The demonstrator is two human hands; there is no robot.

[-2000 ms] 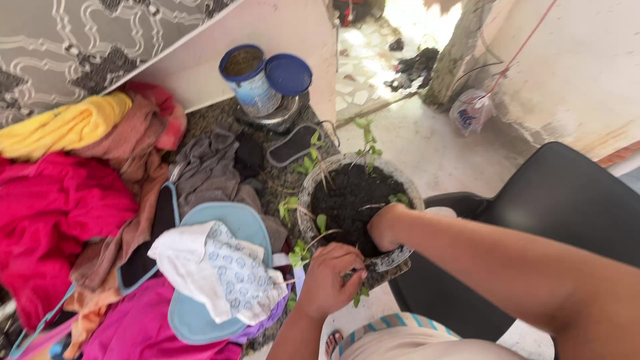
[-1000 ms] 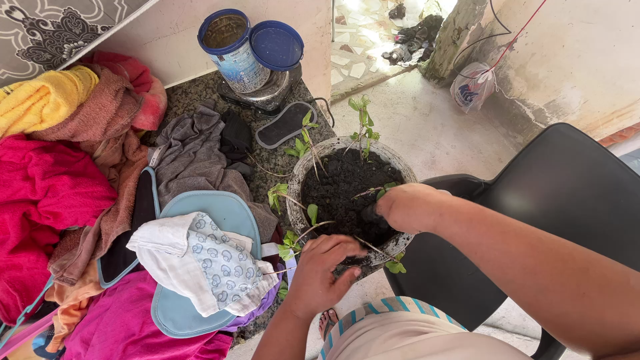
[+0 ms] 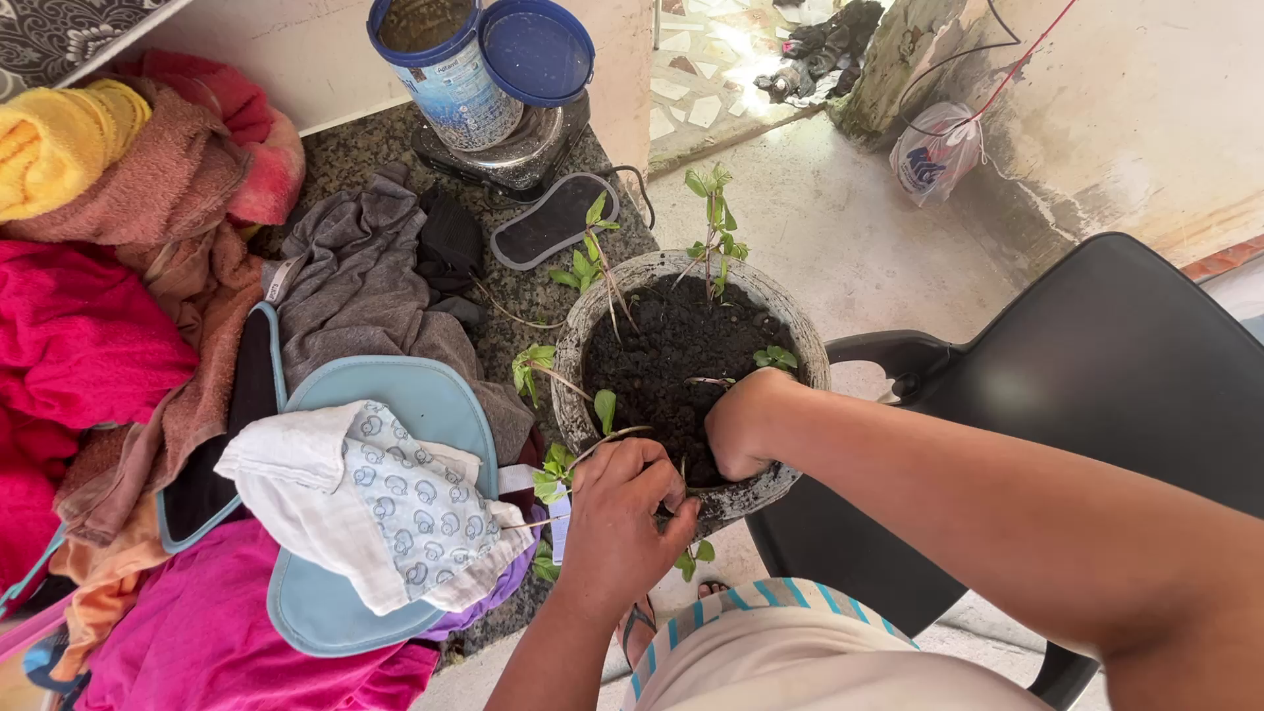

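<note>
A round, weathered plant pot (image 3: 573, 341) full of dark soil (image 3: 657, 346) stands at the corner of a granite counter. Leafy cuttings (image 3: 713, 232) with thin stems lean out around its rim. My right hand (image 3: 746, 425) is pushed into the soil at the pot's right side, its fingers hidden, so what they hold cannot be seen. At the near rim, my left hand (image 3: 632, 494) rests with bent fingers beside a thin stem (image 3: 607, 439); whether it grips the stem is unclear.
Clothes and towels (image 3: 89, 326) are heaped at left, with a blue pad (image 3: 425, 385) under a white printed cloth (image 3: 395, 494). A blue-lidded can (image 3: 459, 99) stands on a small hotplate (image 3: 523, 148) behind the pot. A black chair (image 3: 1096, 375) is at right; a plastic bag (image 3: 933, 153) hangs by the wall.
My right hand remains low in the soil and my left hand stays by the near rim. The view has shifted somewhat; nothing else has plainly changed.
</note>
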